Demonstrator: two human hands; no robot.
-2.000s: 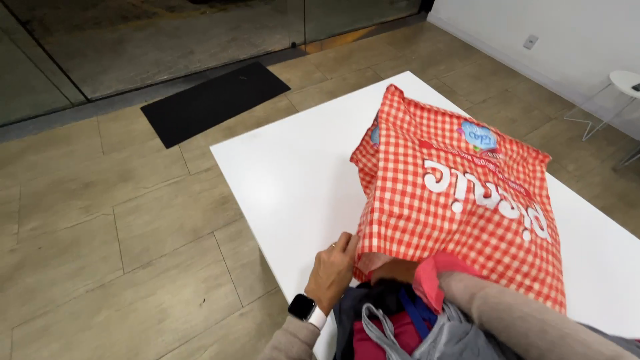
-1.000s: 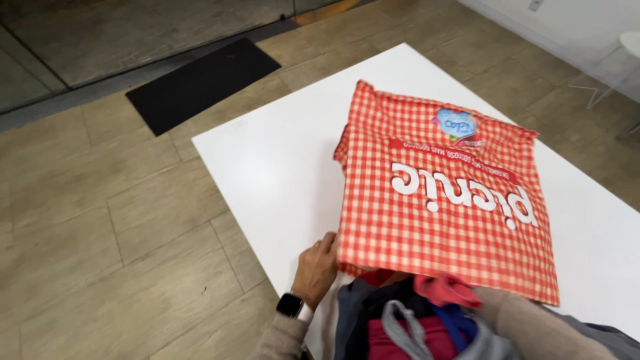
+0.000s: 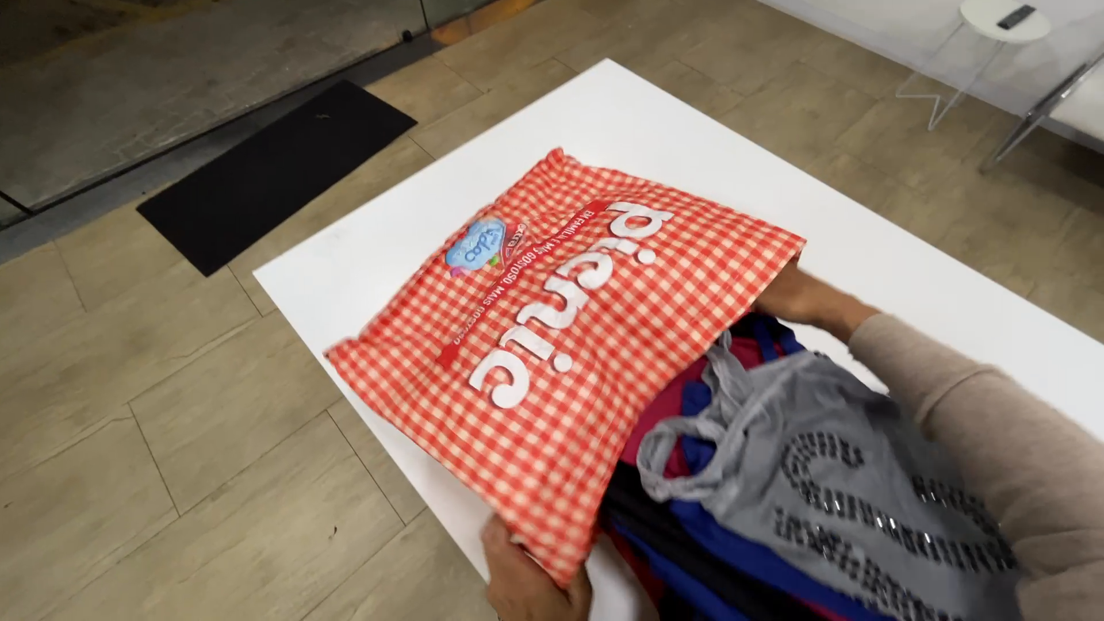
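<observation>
A red-and-cream checked fabric bag (image 3: 552,328) with white lettering lies on a white table (image 3: 561,108), its mouth facing me. At the lower corner of the mouth, my left hand (image 3: 530,582) grips the bag's edge. My right hand (image 3: 793,293) is at the opposite corner of the mouth, its fingers hidden behind the fabric. Between my hands, folded clothes are partly at the bag's opening: a grey garment (image 3: 828,466) with straps and dark shiny beading on top, with blue, black and magenta cloth under it.
A black mat (image 3: 276,172) lies on the tiled floor beyond the table, near a glass door. At the upper right stand a small round white side table (image 3: 992,21) with a dark remote-like object on it and part of a white seat with metal legs (image 3: 1078,103).
The bag has turned on the table, its mouth now slanting toward the lower right. My right hand, hidden inside the bag earlier, now shows at the mouth's far corner. More of the grey garment shows.
</observation>
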